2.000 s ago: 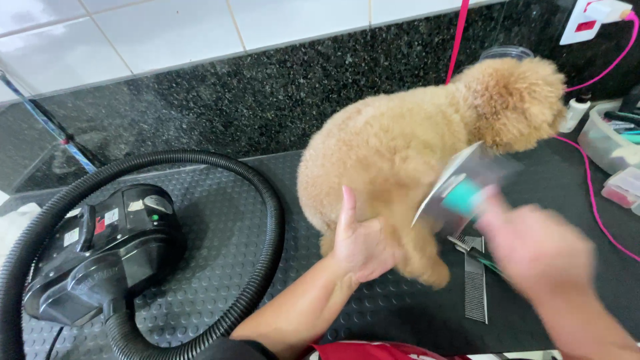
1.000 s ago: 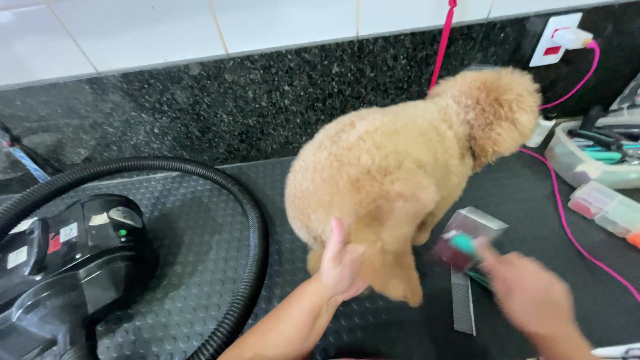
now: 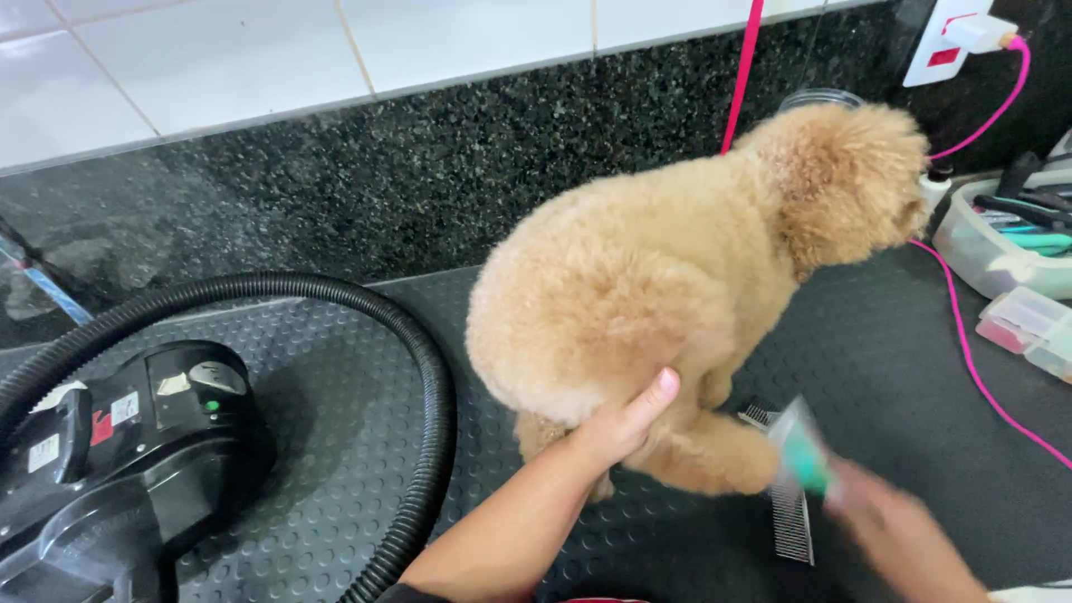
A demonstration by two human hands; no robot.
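Note:
A curly apricot dog [image 3: 620,276], poodle-like, stands on the black studded rubber mat, its head toward the right. My left hand [image 3: 624,419] holds its hind leg from behind, thumb up against the thigh and the other fingers hidden. In my blurred right hand [image 3: 863,494] is a slicker brush [image 3: 800,448] with a teal part, close to the paw of the extended hind leg; whether it touches the fur is unclear. A metal comb [image 3: 791,523] lies on the mat, partly behind the brush.
A black dryer [image 3: 142,444] with a ribbed hose [image 3: 440,402] occupies the left. At the right are a tub of tools [image 3: 971,243], a clear plastic box [image 3: 1026,331] and a pink cable [image 3: 963,335]. A red strap [image 3: 743,75] hangs behind the dog, before the granite backsplash [image 3: 335,184].
The brush has moved from over the loose comb to beside the hind paw. That hind leg now extends farther to the right, while my left hand stays on it.

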